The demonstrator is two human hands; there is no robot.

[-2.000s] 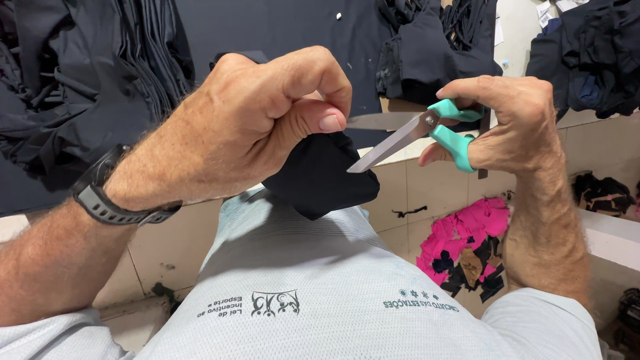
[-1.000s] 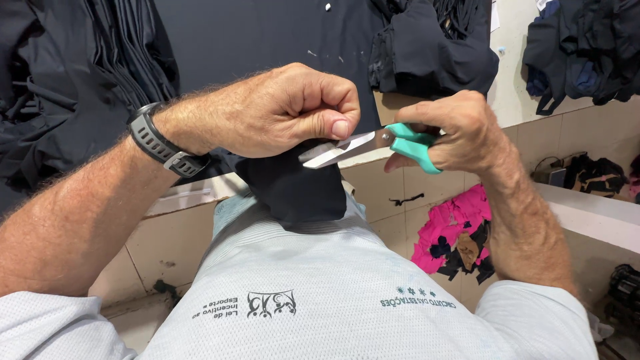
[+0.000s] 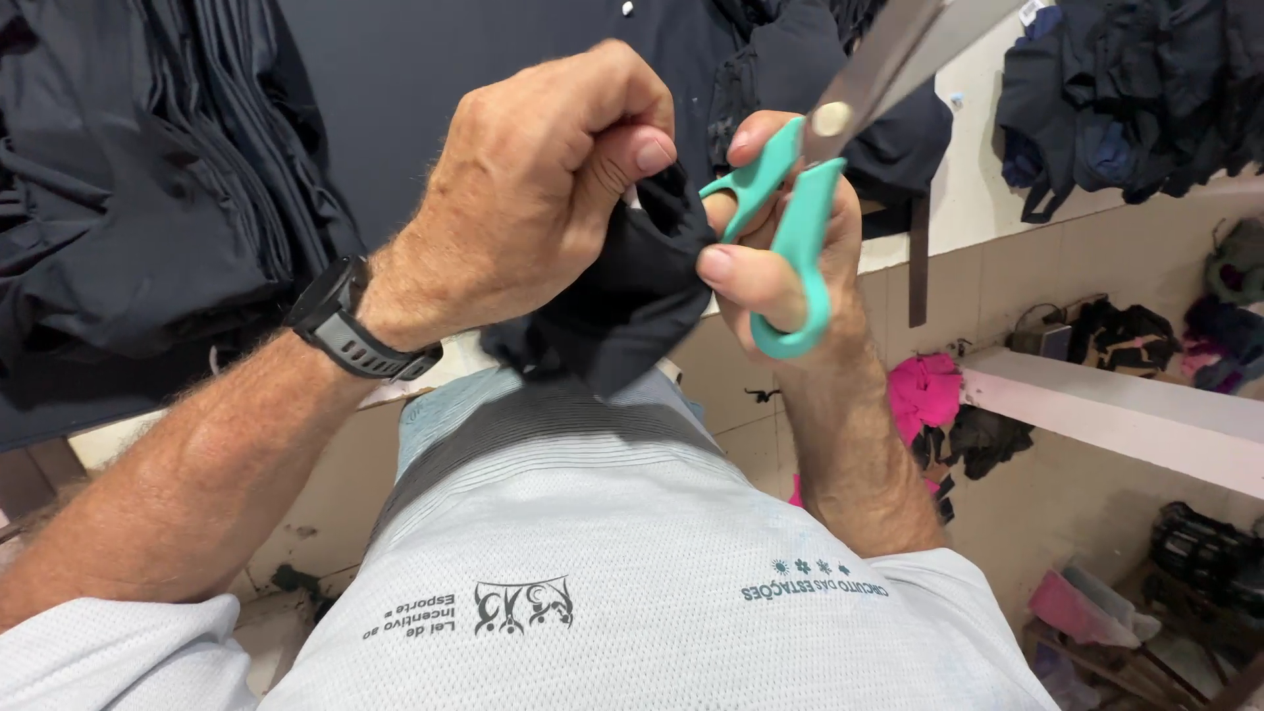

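Observation:
My left hand [image 3: 553,188], with a watch on its wrist, pinches a piece of black fabric [image 3: 632,296] that hangs over my lap. Teal-handled scissors [image 3: 805,237] are in my right hand [image 3: 780,257], with a thumb and a finger through the loops. Their blades point up and to the right, away from the fabric, and run out of the top of the view. The tips of my right hand's fingers are at the fabric's right edge; whether they grip it too is hard to tell.
Folded dark garments [image 3: 148,197] lie on the table at the left, with more dark fabric [image 3: 889,148] behind my right hand. Another dark pile [image 3: 1136,99] is at the upper right. Pink scraps [image 3: 923,395] lie low on the right, beside a white ledge [image 3: 1116,405].
The scissors have swung from pointing left at the fabric to pointing up and right. My right hand has come close to the fabric. My left hand still pinches it.

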